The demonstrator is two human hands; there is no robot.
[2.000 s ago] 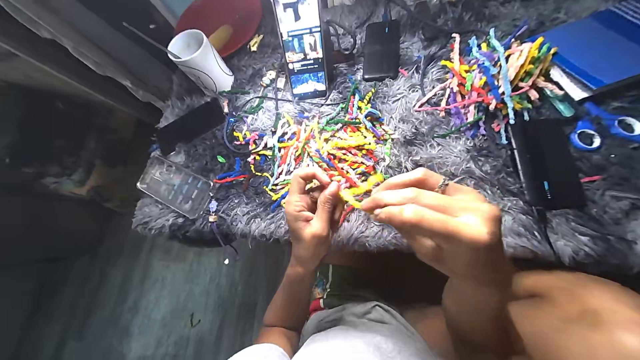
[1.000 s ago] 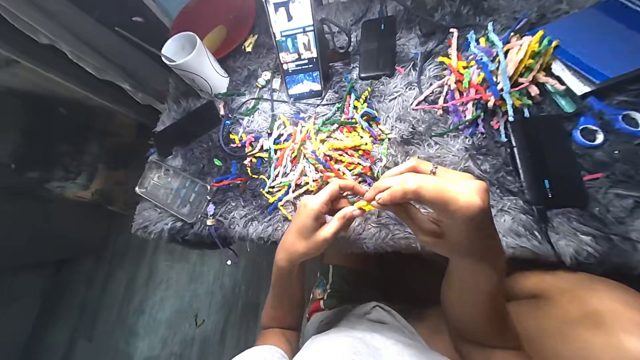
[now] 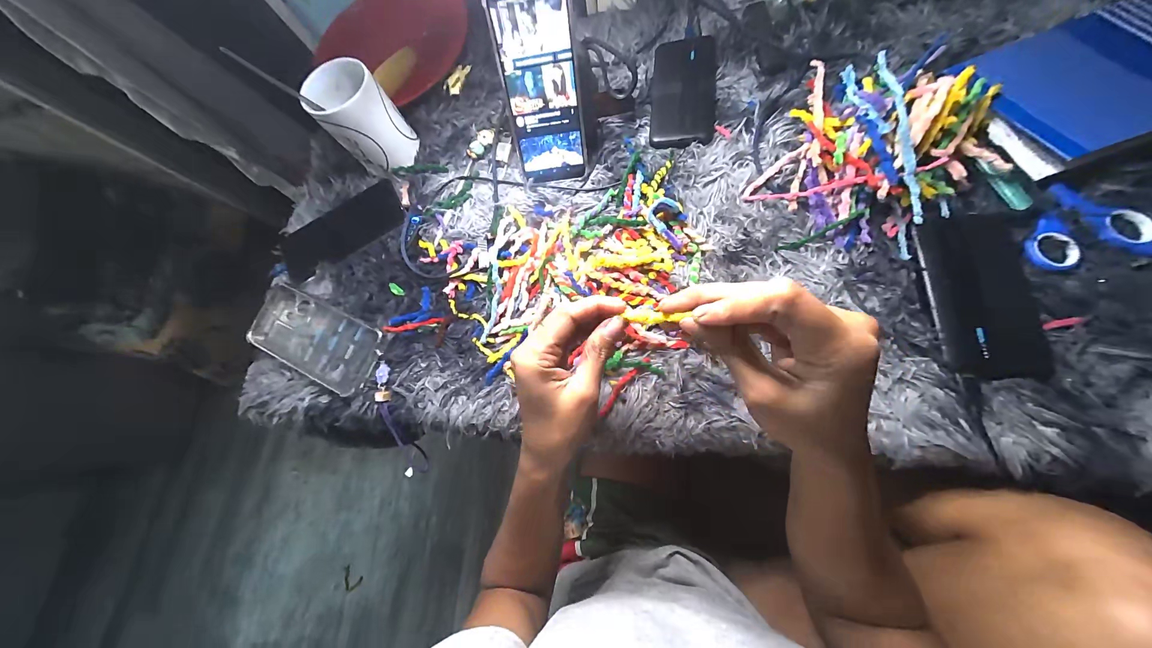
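Note:
Between my two hands a short yellow piece of fuzzy yarn (image 3: 650, 317) is stretched roughly level. My left hand (image 3: 571, 360) pinches its left end between thumb and fingers. My right hand (image 3: 778, 355) grips the other end with its fingertips. Just beyond them lies a loose heap of short multicolored fuzzy yarn pieces (image 3: 576, 261), many looking twisted or knotted; my fingers hide its near part. A second bundle of colored fuzzy strands (image 3: 891, 135) rests farther to the right on the gray shaggy cover (image 3: 720, 414).
A lit phone (image 3: 540, 90) stands behind the heap, near a black power bank (image 3: 682, 90). To the left are a white mug (image 3: 360, 112), a red plate (image 3: 441, 36), a dark phone (image 3: 342, 229) and a clear phone case (image 3: 315, 340). Blue-handled scissors (image 3: 1053, 247) and another power bank (image 3: 985, 297) lie right.
My hands came close together around the yellow piece one second ago; now they are farther apart, with the piece straighter between them.

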